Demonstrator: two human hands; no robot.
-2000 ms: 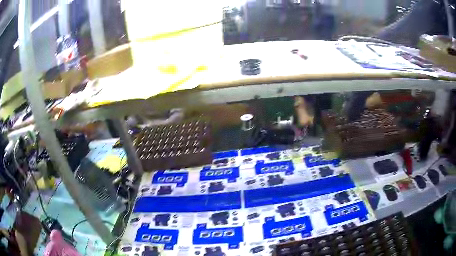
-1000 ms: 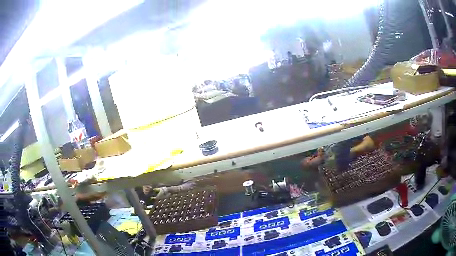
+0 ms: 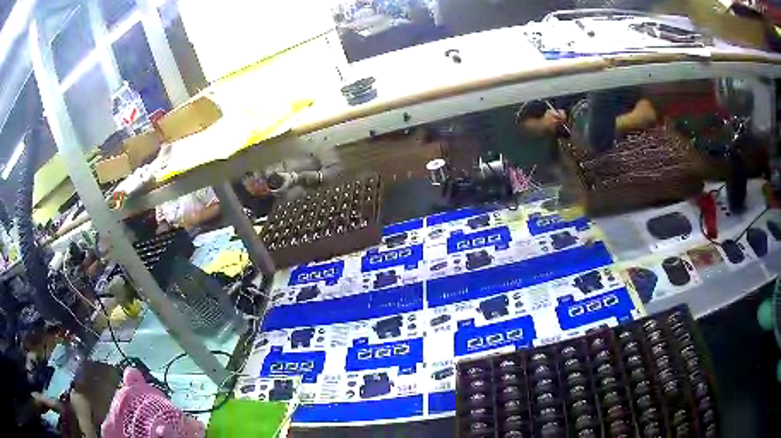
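Observation:
A dark brown partitioned tray [image 3: 591, 376] lies nearest, at the bottom right, cut off by the lower edge. Its cells hold rounded shiny-dark metallic parts in rows. It rests beside blue-and-white printed sheets [image 3: 377, 304] that cover the bench. A second partitioned tray [image 3: 325, 218] with small shiny parts stands at the far left of the sheets. Neither my left hand nor my right hand is in the picture.
A white raised shelf [image 3: 411, 81] crosses the view, with a dark ring [image 3: 359, 90] on it. Across the bench, people's hands show by a tray of tangled parts [image 3: 638, 167]. A spool [image 3: 437, 171], a red item [image 3: 708, 214], a slanting post [image 3: 128, 257] and a pink fan [image 3: 146, 409] also show.
The view tilted up and then back down. The shelf has moved up in the picture, and the near tray and pink fan show again. A hand across the bench now holds a thin item.

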